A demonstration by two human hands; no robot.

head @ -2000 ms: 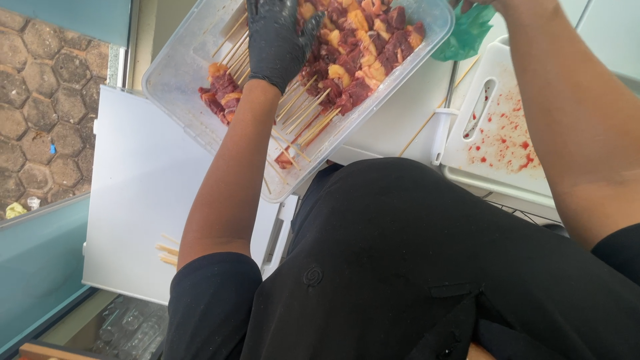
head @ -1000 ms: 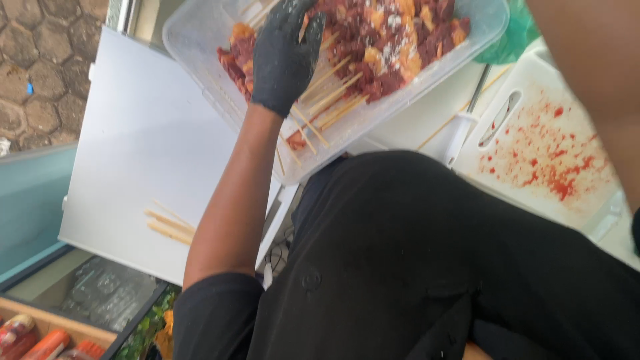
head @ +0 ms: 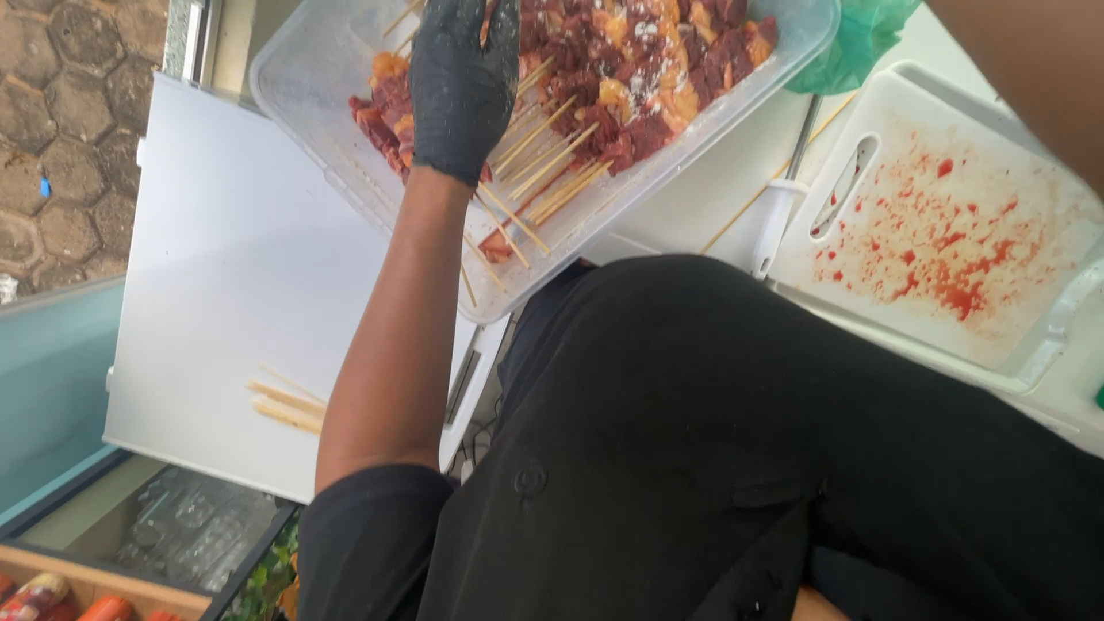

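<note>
My left hand, in a black glove, is over a clear plastic container, its fingers partly cut off by the top edge; whether it grips anything I cannot tell. Beneath and beside it lie skewers of raw meat, their bamboo sticks pointing towards me. To the right in the container, more raw meat bears a white, grainy coating in places. My right forearm crosses the upper right corner, and the right hand is out of frame.
A white cutting board with red stains lies at right, beside a white-handled tool and a green plastic bag. Loose bamboo sticks rest on a white lid-like surface at left. Clear plastic items fill a bin below.
My right hand, partly seen at the green bag two seconds ago, has left the view. The white, grainy coating now shows on the meat. The view has shifted somewhat.
</note>
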